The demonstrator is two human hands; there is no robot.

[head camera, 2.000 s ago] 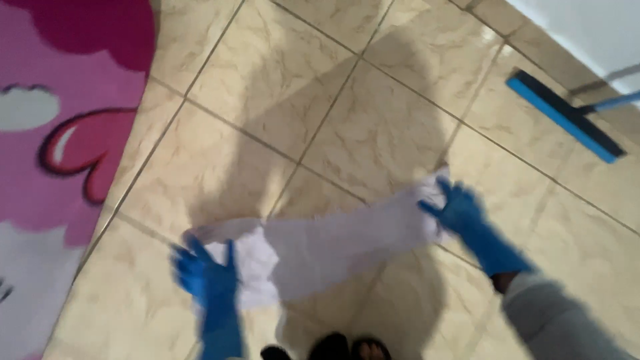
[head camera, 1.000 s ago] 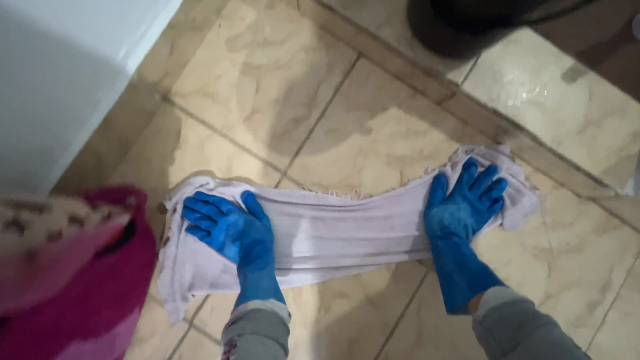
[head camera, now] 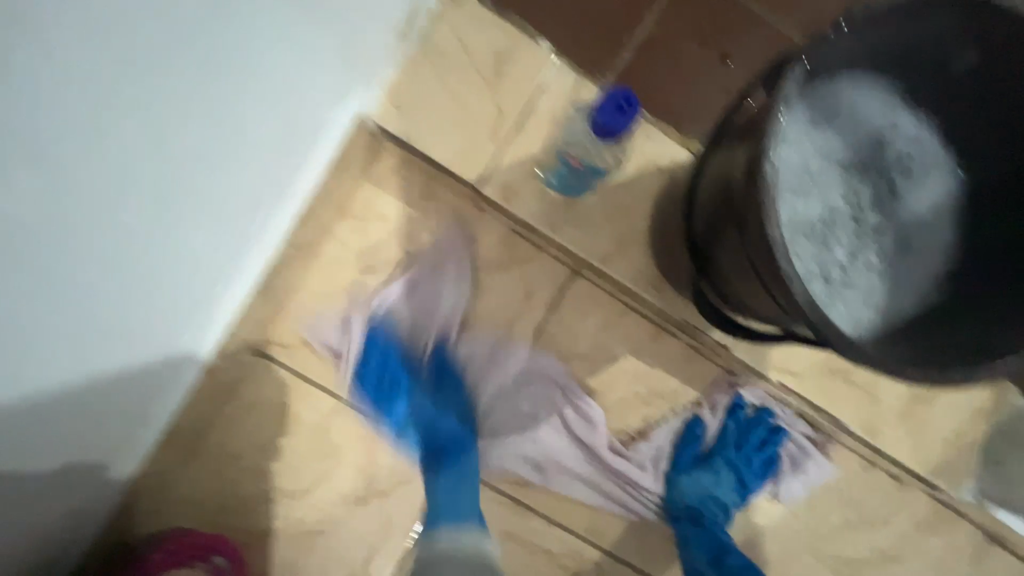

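A pale lilac cloth point(head camera: 520, 400) lies crumpled across the beige tiled floor. On its left end is my left hand point(head camera: 416, 392) in a blue rubber glove, blurred by motion; whether its fingers grip the cloth cannot be made out. My right hand point(head camera: 724, 464), gloved the same way, presses flat on the cloth's right end with the fingers spread, close to a raised tile step.
The step's edge point(head camera: 576, 264) runs diagonally above the cloth. On the step stand a clear plastic bottle point(head camera: 580, 152) with a blue cap and a black bucket point(head camera: 736, 208) of foamy water. A white wall point(head camera: 160, 160) bounds the left; something magenta point(head camera: 188, 552) shows below it.
The view has shifted strongly, bringing the bucket's foam and the bottle into sight. The cloth, spread rather straight one second ago, is now bunched and bent, with its right end at the step.
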